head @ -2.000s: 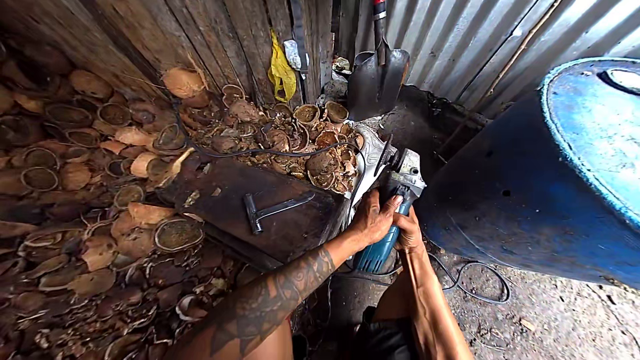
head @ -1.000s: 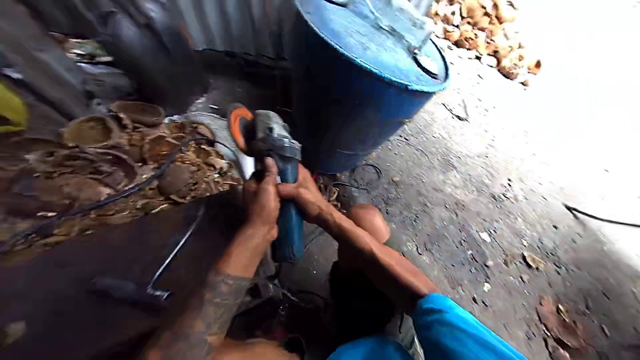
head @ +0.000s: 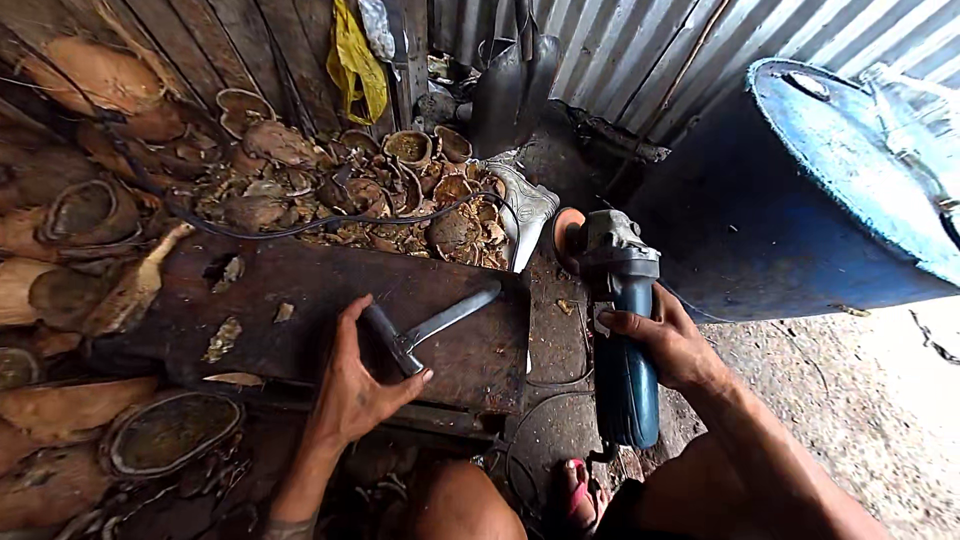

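My right hand (head: 671, 337) grips the teal body of an angle grinder (head: 626, 352), its thumb lying across the top. The grinder's reddish disc (head: 568, 238) points away from me, beside the bench end. My left hand (head: 360, 382) reaches over the dark wooden bench (head: 300, 289), thumb and fingers spread around the handle of a T-shaped metal tool (head: 391, 341). The tool's flat blade extends toward the bench's far right corner. The fingertips are at or very near the two ends of the handle; firm contact cannot be made out.
Coconut husks and shells (head: 176, 433) heap up on the left and behind the bench. A black cable (head: 330, 221) crosses them. A blue drum (head: 765, 217) stands at the right, a shovel (head: 517, 90) at the corrugated wall. A yellow plastic bag (head: 358, 67) hangs on the planks.
My left hand has left the grinder and moved to the T-shaped tool on the bench. The grinder is now in my right hand alone. The view has swung back left from the drum.
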